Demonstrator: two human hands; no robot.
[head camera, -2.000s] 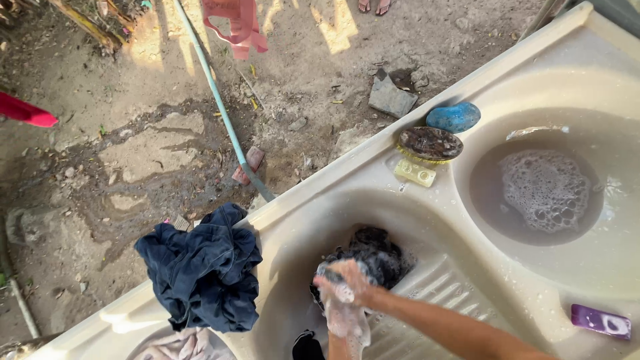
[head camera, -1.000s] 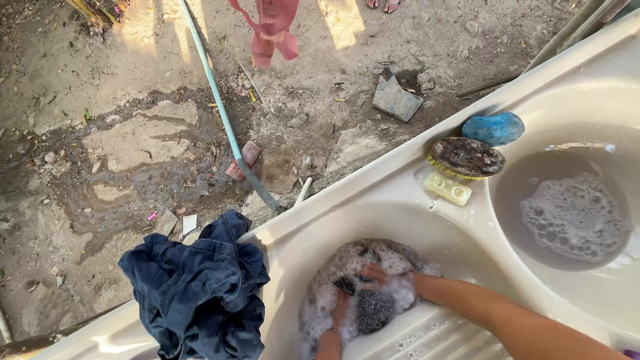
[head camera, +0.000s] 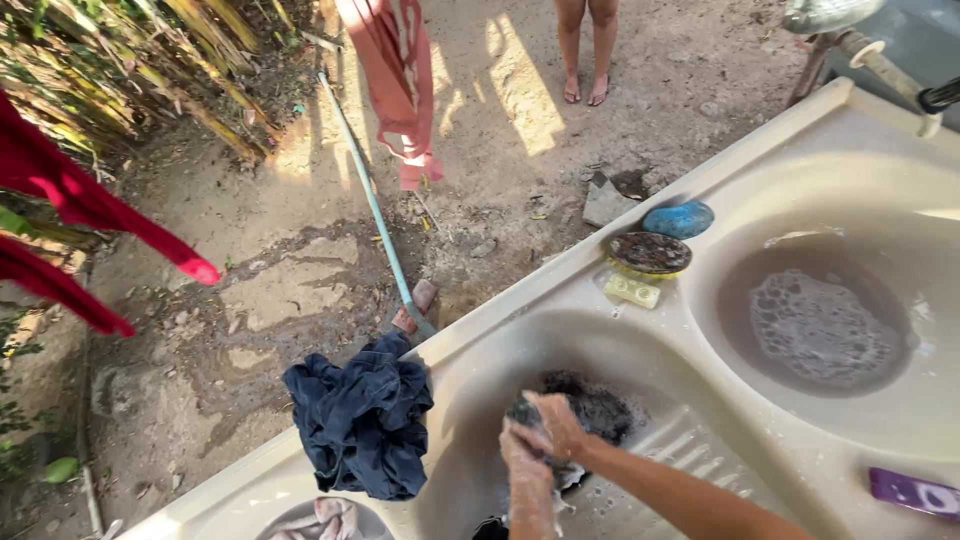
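Soapy black cloth (head camera: 589, 405) lies in the ribbed basin of a cream laundry sink (head camera: 517, 289). Above it, my left hand (head camera: 521, 450) and my right hand (head camera: 559, 427) are pressed together around a dark, wet bunch of the cloth, with suds on the fingers. A crumpled navy garment (head camera: 364, 420) hangs over the sink's edge to the left. Between the basins sit a yellow soap bar (head camera: 632, 290), an oval scrubbing brush (head camera: 649, 253) and a blue oval object (head camera: 679, 220).
Foamy grey water (head camera: 825, 322) stands in the round right basin. A purple packet (head camera: 915, 491) lies at the right. Pale cloth (head camera: 319, 521) is in a small basin at lower left. Red garments (head camera: 75, 202) and a pink one (head camera: 397, 82) hang above the dirt ground. A person's legs (head camera: 587, 45) stand beyond.
My hands were spread low in the suds on the cloth a second ago; now they are together, raised over it with part of it gripped. The view has shifted, showing more ground.
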